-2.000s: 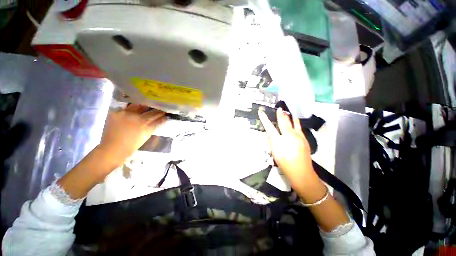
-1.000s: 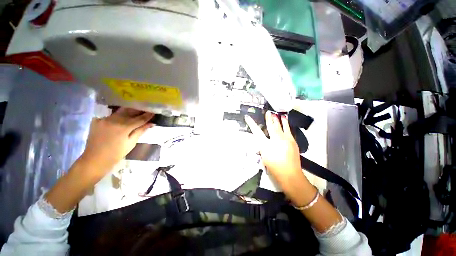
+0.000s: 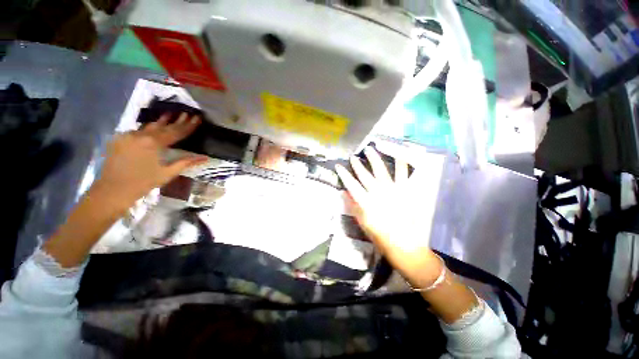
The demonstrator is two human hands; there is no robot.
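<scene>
The camouflage shoulder strap lies across the near edge of the white work plate. A dark strap piece runs under the sewing machine head through the silvery clamp frame. My left hand is on the left part of this piece, fingers spread; contact is blurred. My right hand is flat with fingers spread, its fingertips at dark material right of the clamp. Glare hides the detail there.
The head has a yellow caution label and a red panel. A pale translucent strip hangs right of it. Black webbing pieces are heaped at right, a dark heap at left. A screen is upper right.
The view has shifted, so the machine head appears further right. My left hand has moved left, away from the head, and its fingers are more spread. More of the clamp frame shows.
</scene>
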